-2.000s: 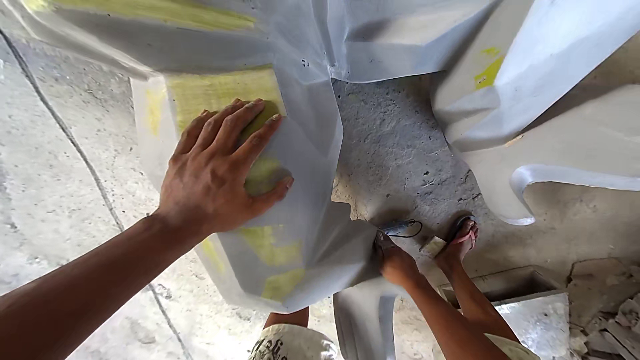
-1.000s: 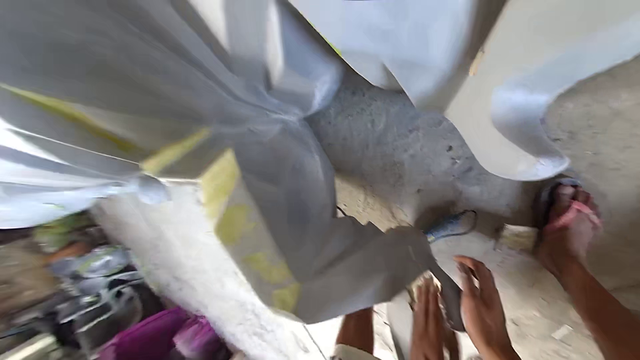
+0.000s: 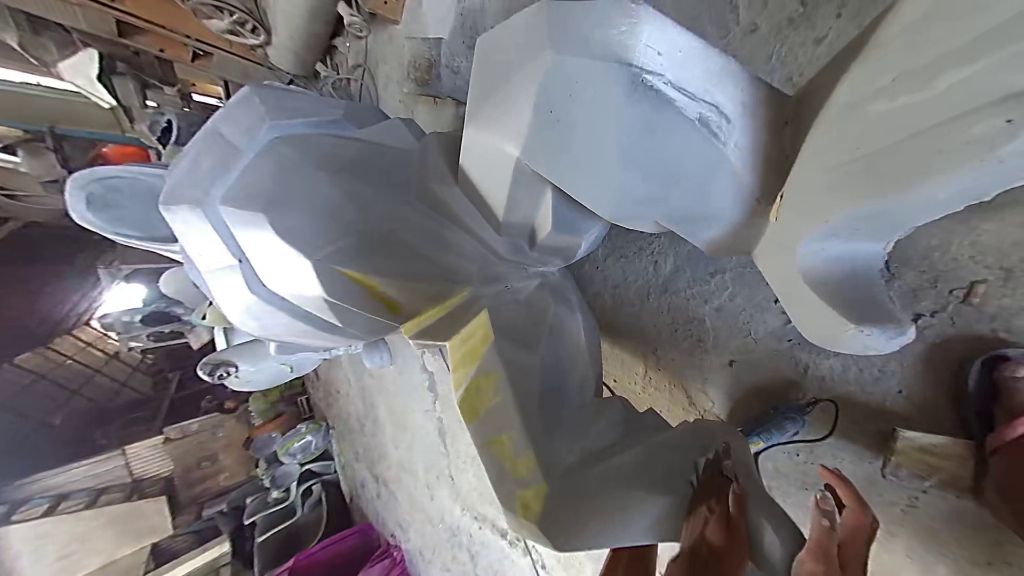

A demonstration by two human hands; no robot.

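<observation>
A large grey faceted sculpture (image 3: 360,208) fills the middle, with yellow patches (image 3: 480,376) along a lower panel. Its jagged-edged lower limb (image 3: 632,472) runs toward the bottom right. My left hand (image 3: 716,512) lies against the end of this limb, its fingers pointing up; whether it grips the edge cannot be seen. Just right of the narrow grey end is my right hand (image 3: 836,524), its thumb and fingers apart, with nothing visible between them. A blue corded power tool (image 3: 776,428) lies on the floor above the right hand.
Another large grey curved piece (image 3: 848,264) extends at the right. A block (image 3: 928,460) lies on the floor near a sandalled foot (image 3: 1004,432). At lower left are a purple cloth (image 3: 348,552) and piled items. A concrete ledge (image 3: 392,448) runs below the sculpture.
My left hand has left the yellow-patched panel and moved down beside my right hand at the limb's end. My right hand's fingers now show spread. The view has swung widely.
</observation>
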